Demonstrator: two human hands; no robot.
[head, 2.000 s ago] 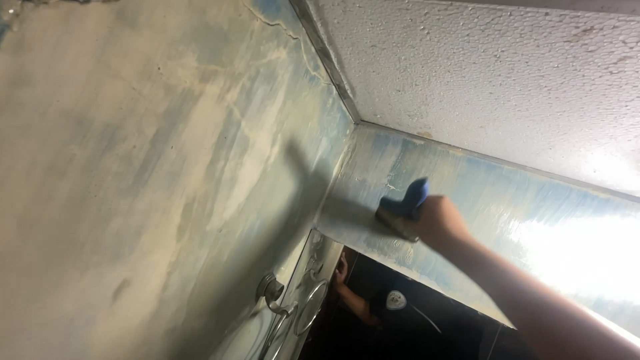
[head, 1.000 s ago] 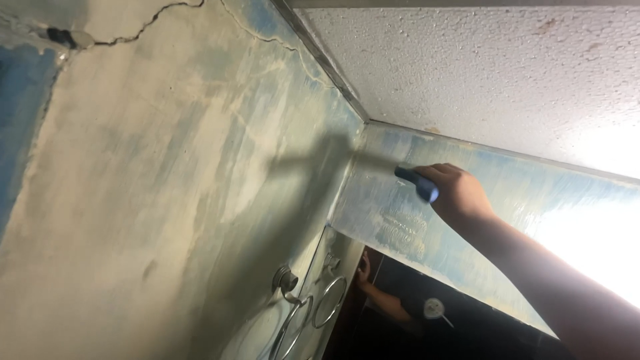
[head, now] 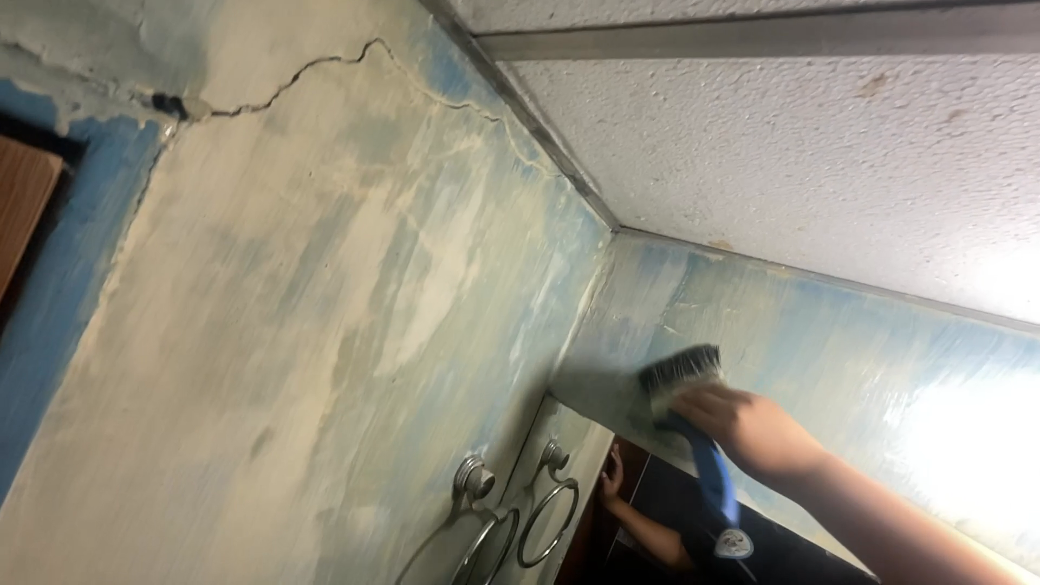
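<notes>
My right hand [head: 727, 422] reaches in from the lower right, closed on a wide paintbrush [head: 707, 455] near the base of its bristles. The brush has dark bristles and a blue handle, which hangs down below my fingers. Its bristles point up and left at the streaky blue and cream wall [head: 812, 333], just above a mirror [head: 583, 418]; contact is hard to tell because of blur. My left hand is not directly in view. A reflected hand [head: 612, 479] and forearm show in the mirror beside dark clothing.
A metal towel ring [head: 487, 544] hangs from a round mount on the left wall [head: 268, 309], its reflection beside it. A jagged crack [head: 301, 77] runs across that wall. Metal trim [head: 812, 276] borders the textured ceiling panel [head: 772, 154]. A wooden edge [head: 24, 203] stands far left.
My right hand has moved lower on the wall, closer to the mirror, still holding the paintbrush. The handle now hangs more downward. The view has shifted to take in more of the left wall.
</notes>
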